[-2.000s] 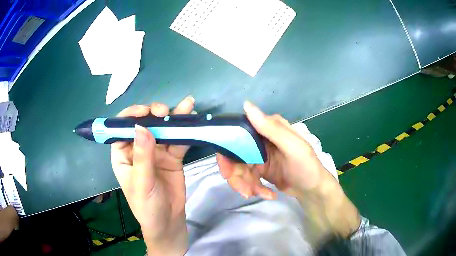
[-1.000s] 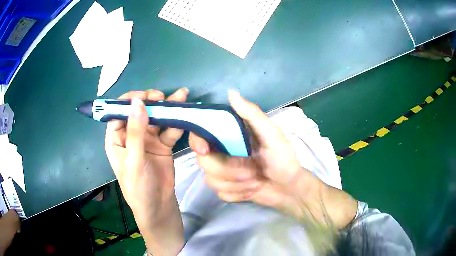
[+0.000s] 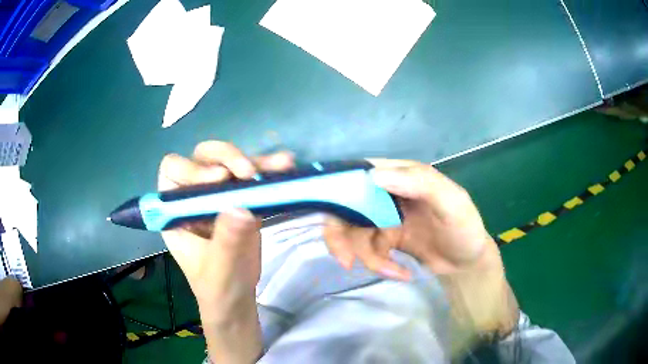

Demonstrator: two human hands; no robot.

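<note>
A pen-shaped device [image 3: 284, 193], light blue and black with a dark cone tip, lies across both hands above the bench edge, its tip to the left. Two small light-blue buttons show along its upper black edge. My left hand [image 3: 220, 213] grips the front part, with the thumb on the near side and fingers over the far side. My right hand [image 3: 433, 220] holds the thick curved rear end, which it partly hides. Both hands are a little blurred.
White paper scraps [image 3: 177, 53] and a white sheet [image 3: 355, 39] lie on the dark-green bench [image 3: 92, 178]. A blue bin [image 3: 35, 32] stands at far left, with papers [image 3: 14, 206] below it. Part of another person's hand [image 3: 10, 295] shows at the left edge. Yellow-black tape marks the floor.
Compared with one second ago, the device has moved right and nearer to me and turned so that its buttons show more clearly. Both hands still hold it.
</note>
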